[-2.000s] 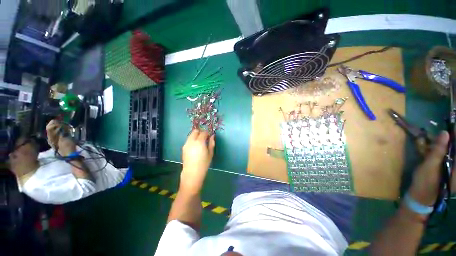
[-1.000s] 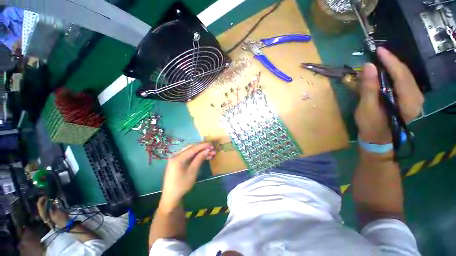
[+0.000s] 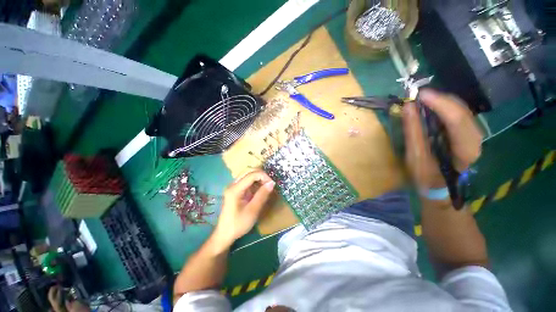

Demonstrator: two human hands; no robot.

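The green circuit board panel [image 3: 317,183] lies tilted on the tan cardboard, with thin-leaded parts standing along its far edge. My left hand [image 3: 247,198] is at the panel's left edge, thumb and finger pinched on what looks like a small red-leaded part, mostly hidden. My right hand [image 3: 442,140], blurred, is shut on the black soldering iron [image 3: 444,161], right of the panel. Its metal end points up towards the tip cleaner bowl [image 3: 379,23]; the tip is blurred. The pile of red-wired parts [image 3: 188,200] lies left of the cardboard.
The black fume fan [image 3: 210,109] stands behind the panel. Blue-handled cutters [image 3: 314,106] and long-nose pliers [image 3: 372,102] lie on the cardboard [image 3: 369,149]. Green wires [image 3: 161,173], a red-and-green stack [image 3: 91,186] and a black tray [image 3: 134,241] are left. A metal fixture [image 3: 497,36] is far right. Another person's hand [image 3: 64,300] shows lower left.
My left hand has moved from the red-wired pile to the panel's left edge. My right hand has come in from the right edge, raising the soldering iron. The view has turned and shifted.
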